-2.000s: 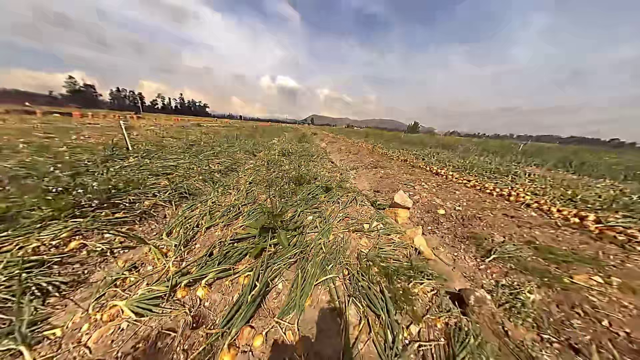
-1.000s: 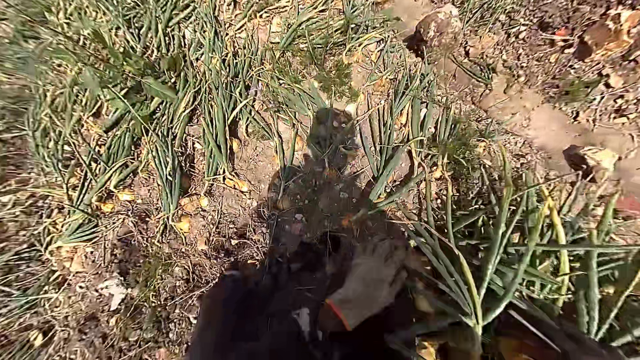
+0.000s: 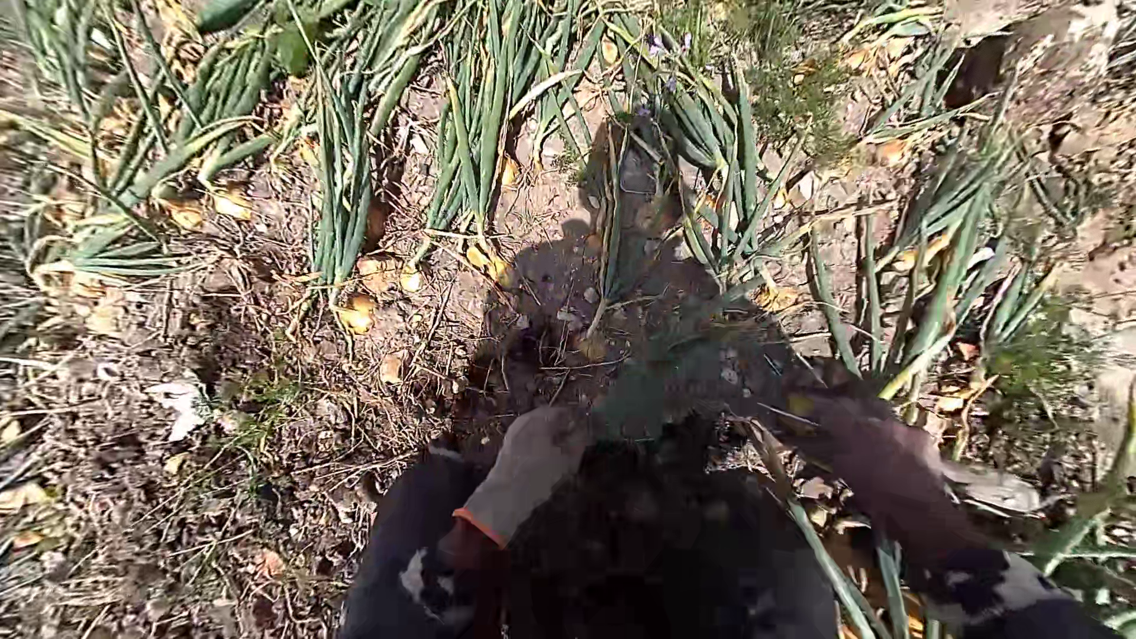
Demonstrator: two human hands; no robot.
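Note:
My left hand, in a pale work glove with an orange cuff, is low in the middle of the head view. Its fingers are closed at the end of a blurred bunch of green onion leaves, which extends to the right. My right hand is at the lower right, dark and blurred in the shade; a small yellow patch shows by its fingertips, but its grip is unclear. Onion plants with long green tops lie on the soil ahead. A yellow onion bulb shows at the left.
More onion plants lie at the right, some beside my right forearm. Dry stems and roots litter the soil at the left. A pale scrap lies there. My shadow falls across the ground ahead.
The view has swung down from the open field to the ground at my feet. My right hand and forearm now show; my left hand is farther left in view, beside blurred green leaves.

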